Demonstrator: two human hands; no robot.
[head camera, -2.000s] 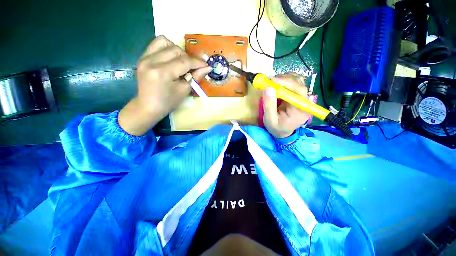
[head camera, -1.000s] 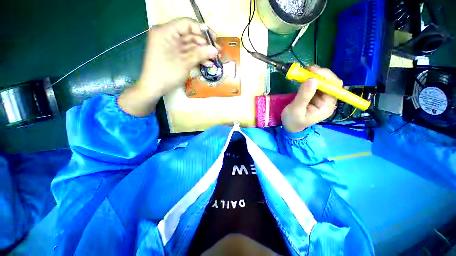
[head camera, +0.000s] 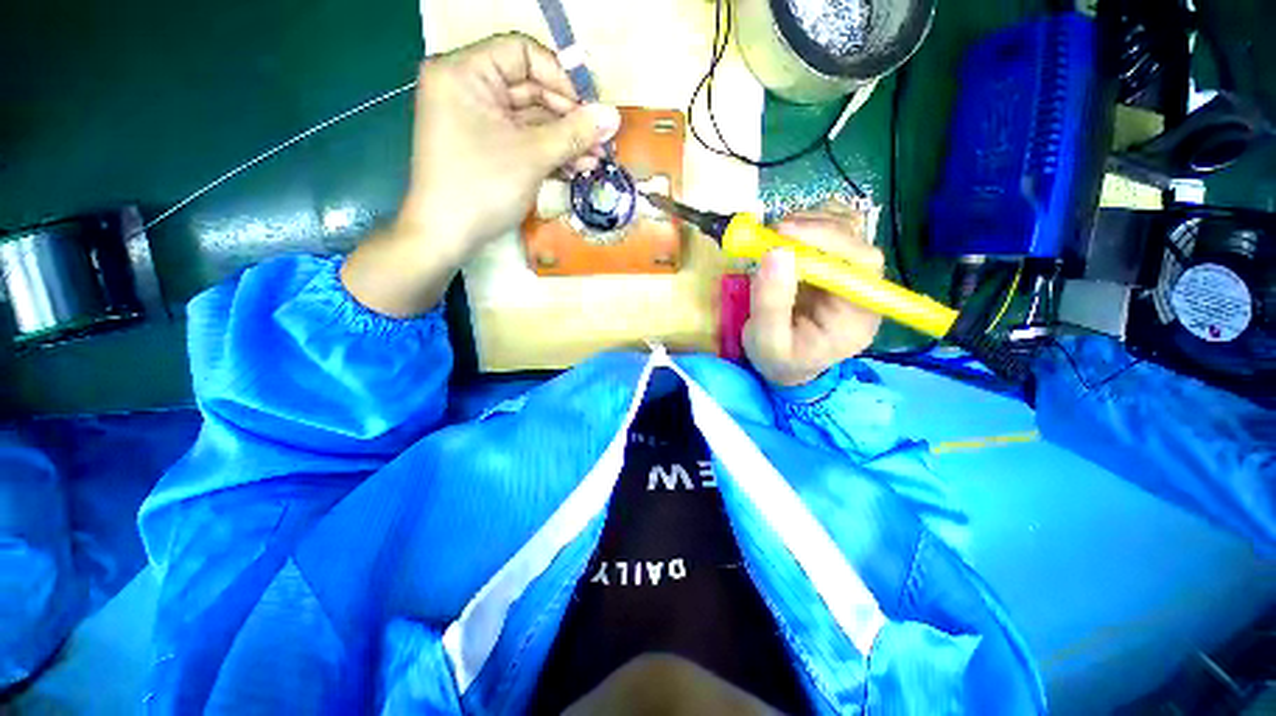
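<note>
A small round black-and-silver workpiece (head camera: 603, 199) sits at the orange-brown square fixture (head camera: 605, 258). My left hand (head camera: 511, 133) pinches a slim grey stick, perhaps tweezers (head camera: 567, 49), whose lower end is at the top of the workpiece. My right hand (head camera: 812, 301) holds the yellow-handled soldering iron (head camera: 854, 284). Its thin tip points left and is at or very near the workpiece's right edge; contact cannot be told. A thin solder wire (head camera: 280, 147) runs from the silver spool (head camera: 63, 276) at left to behind my left hand.
The pale board (head camera: 560, 329) lies under the fixture. A round tin (head camera: 837, 42) with silvery contents stands at the top, with a thin black cable (head camera: 710, 112) beside it. A pink-red block (head camera: 735, 316) is beside my right hand. A blue box (head camera: 1017, 140) and fan (head camera: 1210, 301) stand right.
Over the last second the iron has moved left from beside the board to the workpiece. My left hand has shifted slightly. Two seconds ago it held a whitish stick there; now a grey one.
</note>
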